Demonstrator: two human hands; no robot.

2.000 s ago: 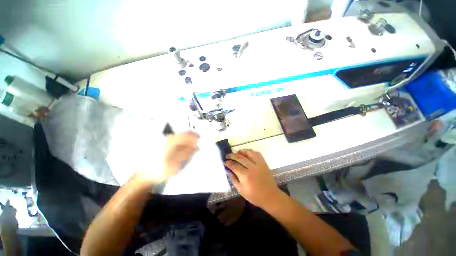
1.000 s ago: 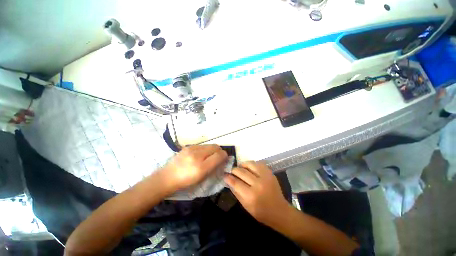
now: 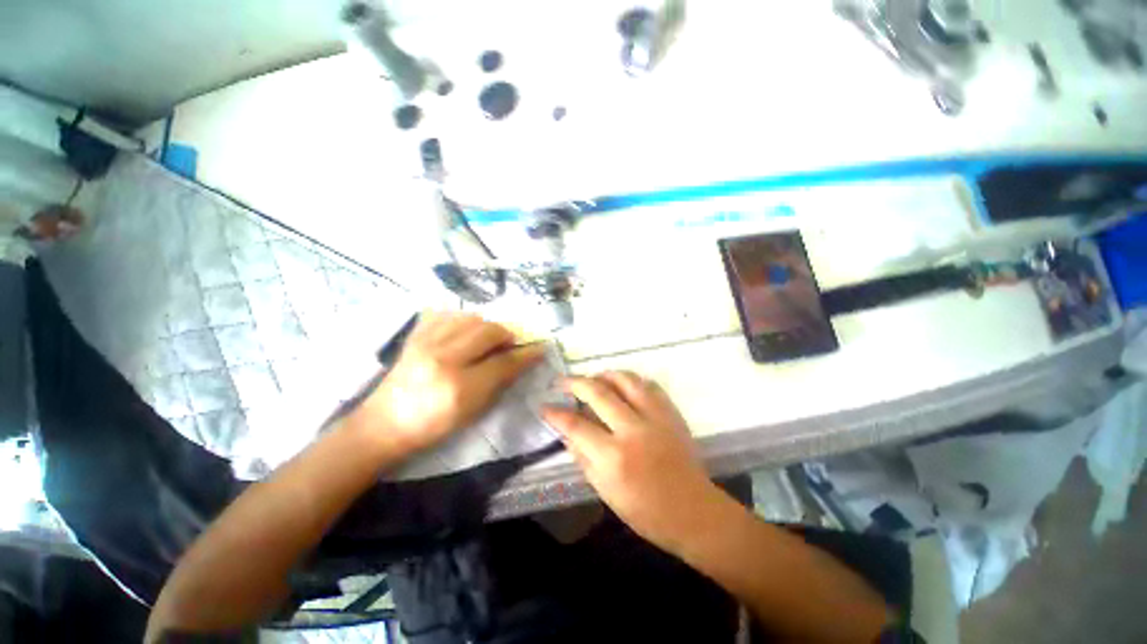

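Note:
The light grey quilted lining panel (image 3: 208, 308) lies over the left of the table, its right end below the needle area (image 3: 554, 279). My left hand (image 3: 440, 377) lies on the panel, fingers bent at its upper edge; whether it pinches the cloth is hidden. My right hand (image 3: 629, 447) holds the panel's right corner at the fingertips. Black shell fabric (image 3: 126, 403) hangs below the panel towards the lap. A dark edge of cloth shows beside my left hand. The white sewing machine head (image 3: 755, 113) stands behind.
A smartphone (image 3: 777, 296) lies on the machine bed, with a dark strap (image 3: 896, 289) to its right. A small parts tray (image 3: 1075, 296) and blue crate (image 3: 1128, 258) are at the right. Fabric offcuts (image 3: 981, 478) are heaped beyond the table's ruler-marked front edge (image 3: 805, 415).
The view has shifted. The panel's plain pale side showed earlier; its quilted side now shows. My left hand has moved slightly away from my right. The small black piece between my hands no longer shows.

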